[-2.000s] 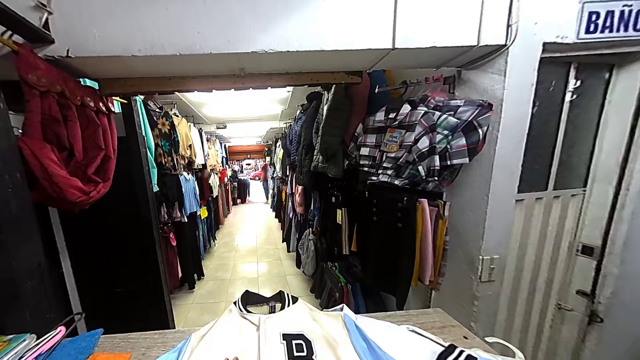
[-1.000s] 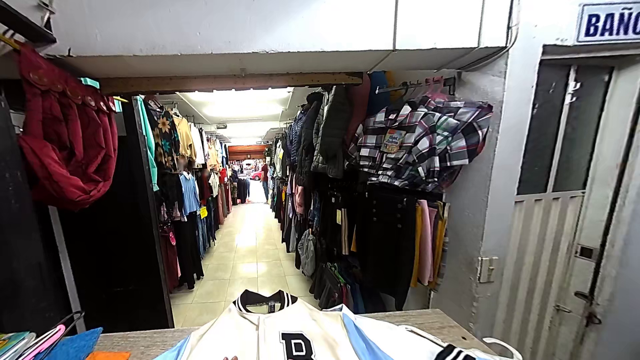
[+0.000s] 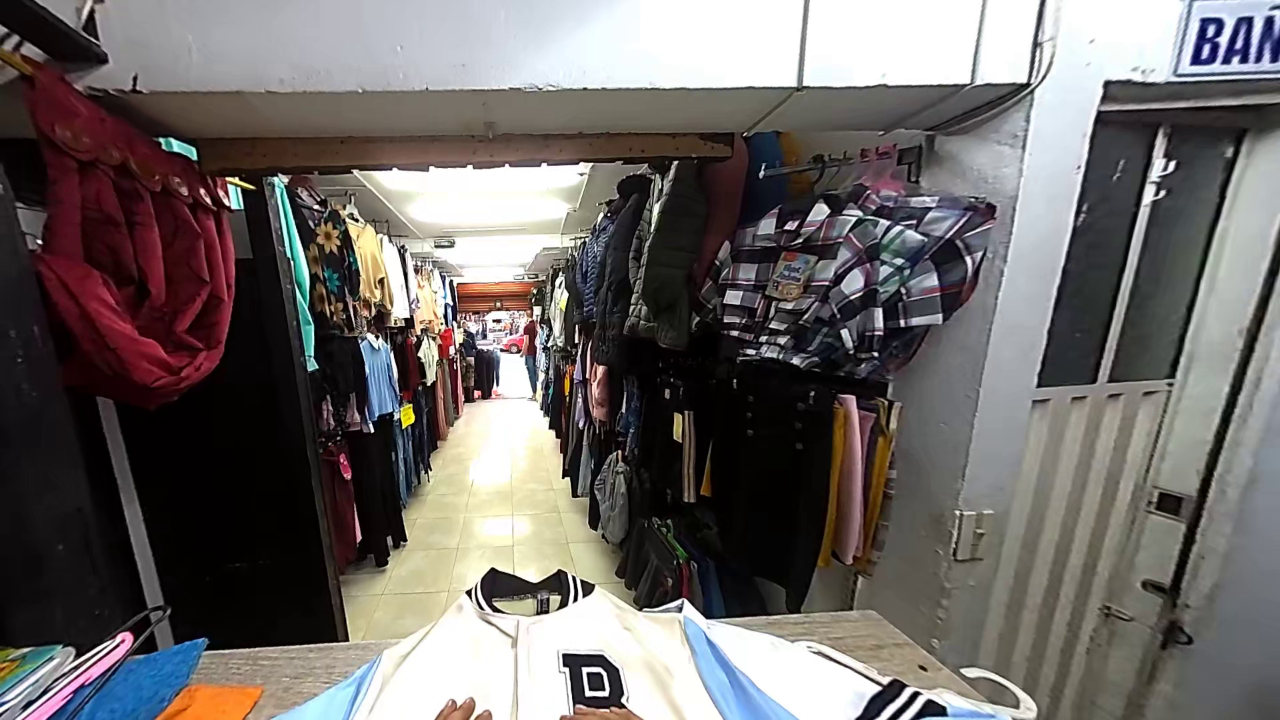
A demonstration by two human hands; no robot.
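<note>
A cream and light blue varsity jacket (image 3: 480,650) with a black letter patch and a striped black collar lies front up on a grey wood-look counter (image 3: 840,632). At the bottom edge, the fingertips of my left hand (image 3: 463,710) rest on the jacket's front, left of its opening. The fingers of my right hand (image 3: 600,713) touch the cloth at the lower edge of the patch. Only fingertips show, so whether either hand grips cloth is hidden. A white plastic hanger (image 3: 1005,690) pokes out by the striped cuff at right.
Blue cloth (image 3: 145,680), orange cloth (image 3: 212,702) and hangers (image 3: 95,665) lie at the counter's left end. A maroon garment (image 3: 140,270) hangs above. Beyond, clothes racks flank a tiled aisle (image 3: 480,500); a distant person (image 3: 530,352) stands there. A metal door (image 3: 1090,480) is at right.
Fingertips of both my hands now show on the jacket's front; one second ago only a small bit of the left showed at the bottom edge. The jacket lies in the same place.
</note>
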